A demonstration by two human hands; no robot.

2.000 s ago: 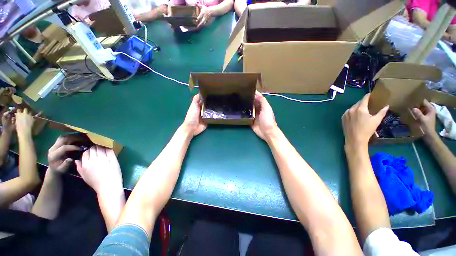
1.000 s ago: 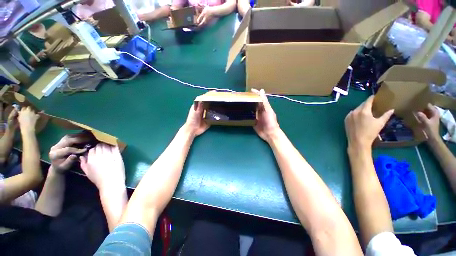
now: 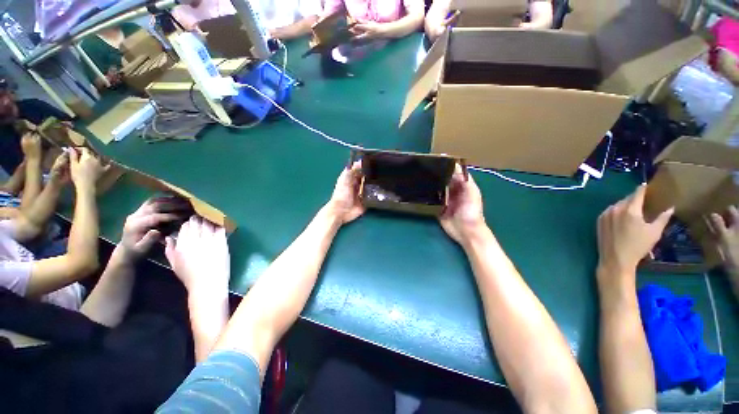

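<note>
A small brown cardboard box (image 3: 403,209) is held over the green bench, its opening facing me. Dark contents with shiny highlights (image 3: 385,195) show inside. The lid stands up at the back of the opening and looks dark. My left hand (image 3: 350,194) holds the box's left side. My right hand (image 3: 463,204) holds its right side. The fingers behind the box are partly hidden.
A large open carton (image 3: 527,129) stands beyond the box. A white cable (image 3: 304,124) crosses behind it. A blue basket (image 3: 263,95) is at back left. Neighbours' hands work on boxes at both sides. A blue cloth (image 3: 679,344) lies at right.
The lid was upright, then folded forward over the opening, and is now raised again. The whole view has shifted, so things appear farther right and lower. Both hands keep hold of the box.
</note>
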